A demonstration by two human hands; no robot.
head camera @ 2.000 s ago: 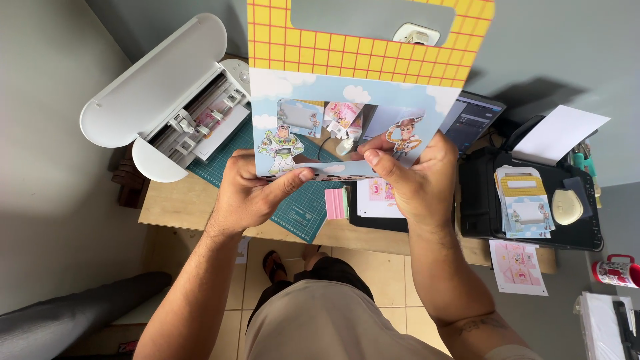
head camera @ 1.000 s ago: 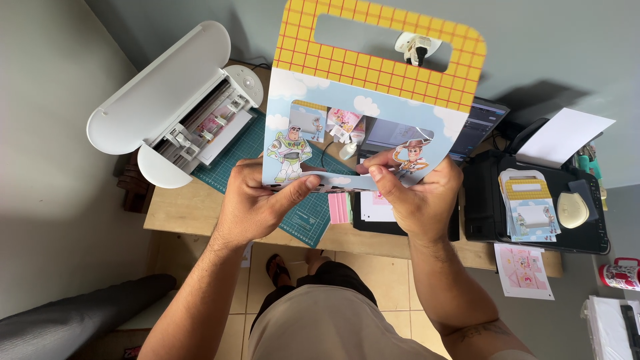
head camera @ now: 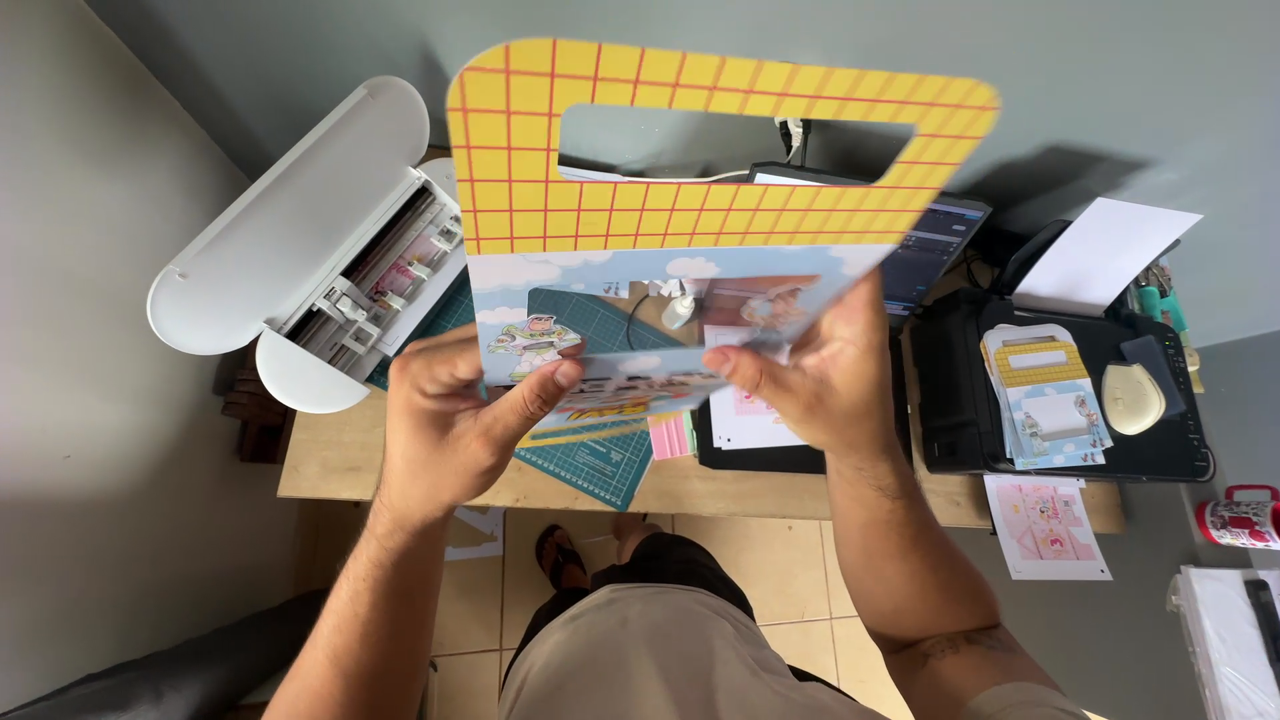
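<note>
Both hands hold up a printed card panel point(head camera: 700, 215) with a yellow, red-lined grid top, a cut-out handle slot and a sky-blue part with cartoon figures and a window opening. Its lower part folds back toward me. My left hand point(head camera: 460, 420) grips the lower left edge, thumb in front on the fold. My right hand point(head camera: 820, 380) grips the lower right, thumb on the fold and fingers behind, partly hidden. Through the window show a green cutting mat point(head camera: 590, 460) and a small white bottle point(head camera: 679, 310).
A white cutting machine point(head camera: 300, 220) stands open at the left of the wooden table point(head camera: 340, 465). At the right, a black printer point(head camera: 950, 400) bears a stack of similar cards point(head camera: 1050, 400) and a cream oval object point(head camera: 1133, 398). A laptop point(head camera: 940, 250) stands behind my right hand.
The panel has tilted in my hands, and its folded lower part with printed artwork now shows below the thumbs. Both hands keep hold of it.
</note>
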